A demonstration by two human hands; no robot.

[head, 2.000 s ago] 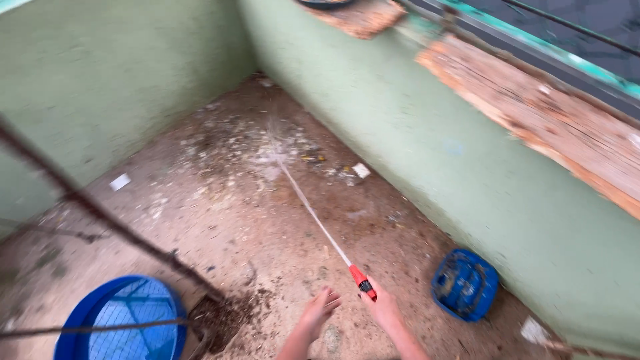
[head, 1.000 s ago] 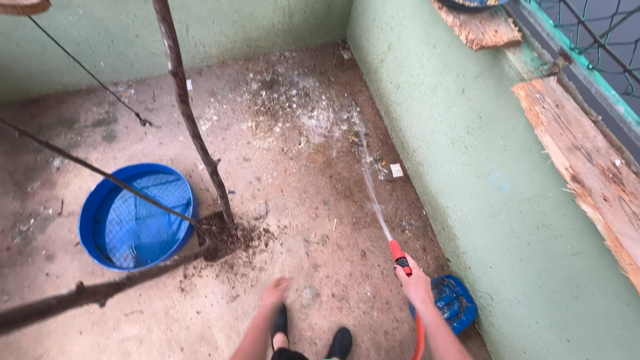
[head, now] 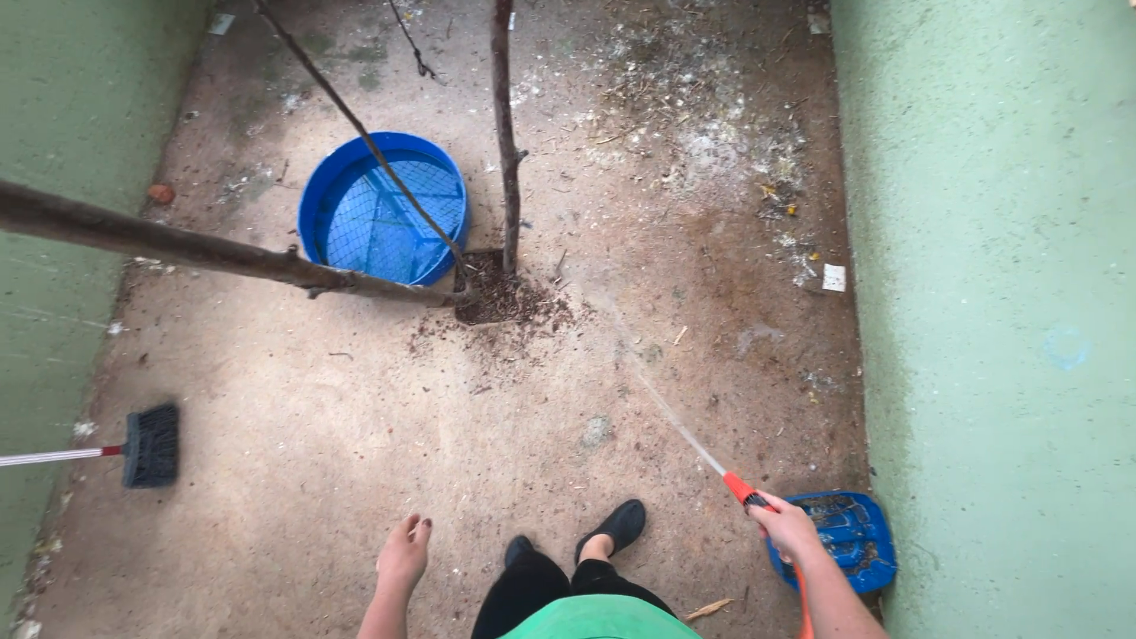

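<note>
My right hand (head: 788,531), at the lower right, is closed around the orange hose nozzle (head: 745,491). A thin jet of water (head: 679,426) leaves its tip up and to the left, toward the concrete floor by the dark soil. The orange hose (head: 805,603) hangs below that hand. My left hand (head: 406,546) is held over the floor at the lower middle, empty, its fingers loosely extended. Pale droppings and straw (head: 701,133) lie scattered on the floor at the upper right.
A round blue tub (head: 311,200) of water stands beside a soil-filled square (head: 488,297) where branches (head: 508,160) rise. One thick branch (head: 177,244) crosses the left side. A broom (head: 153,446) is at far left. A dirty blue plastic tray (head: 874,541) lies by the green right wall (head: 1003,355).
The water jet has swung from the droppings near the right wall toward the soil patch. The view has shifted left, bringing the broom into sight.
</note>
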